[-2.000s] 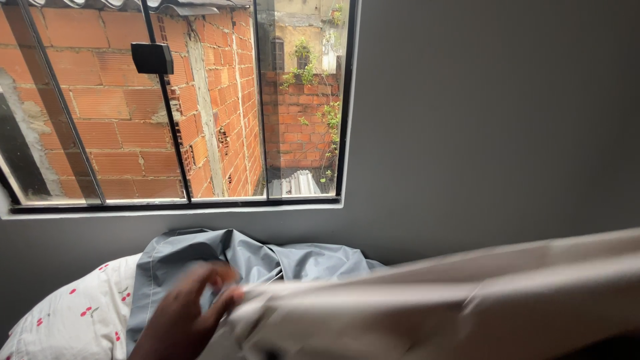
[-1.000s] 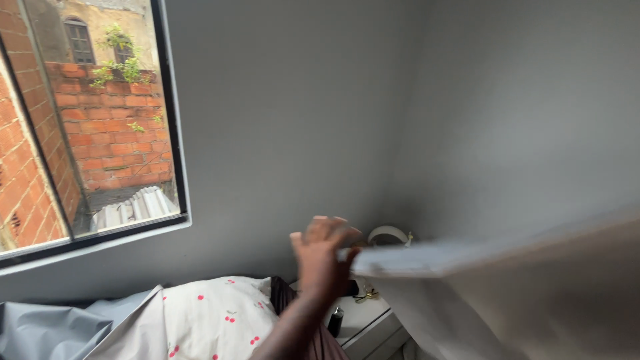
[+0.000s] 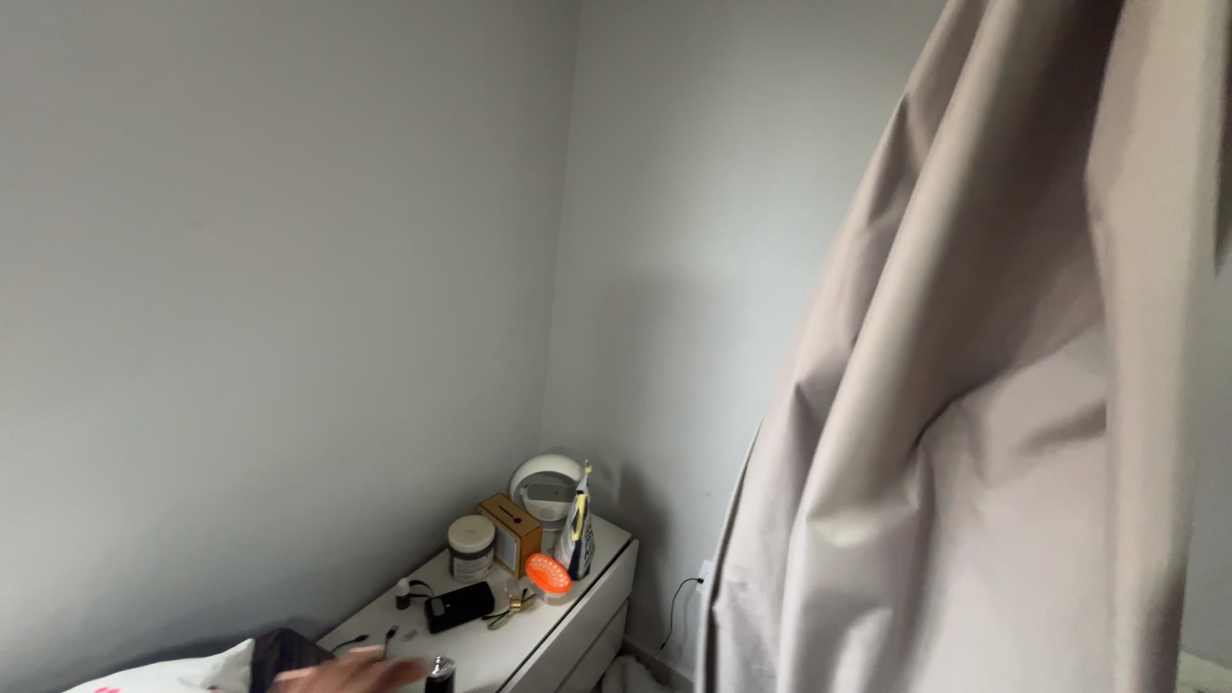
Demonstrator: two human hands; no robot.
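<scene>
A large beige-grey fabric curtain [image 3: 962,433] hangs in folds down the right side, its upper end cut off by the frame. My left hand [image 3: 351,671] is blurred and only partly in view at the bottom edge, its fingers pointing right beside a dark bottle with a silver cap [image 3: 440,672]. It does not touch the curtain, and its palm side is hidden. My right hand is out of view.
A white chest of drawers [image 3: 587,597] in the corner bears a white jar [image 3: 472,547], a wooden box [image 3: 510,534], a ring-shaped white device [image 3: 546,486], an orange-topped container [image 3: 549,575] and a black phone-like object [image 3: 459,607]. A white pillow [image 3: 183,671] lies lower left.
The view has swung right, away from the window to the room corner. My left hand, earlier at the fabric's edge, is now low and apart from it. The fabric now hangs down at the right.
</scene>
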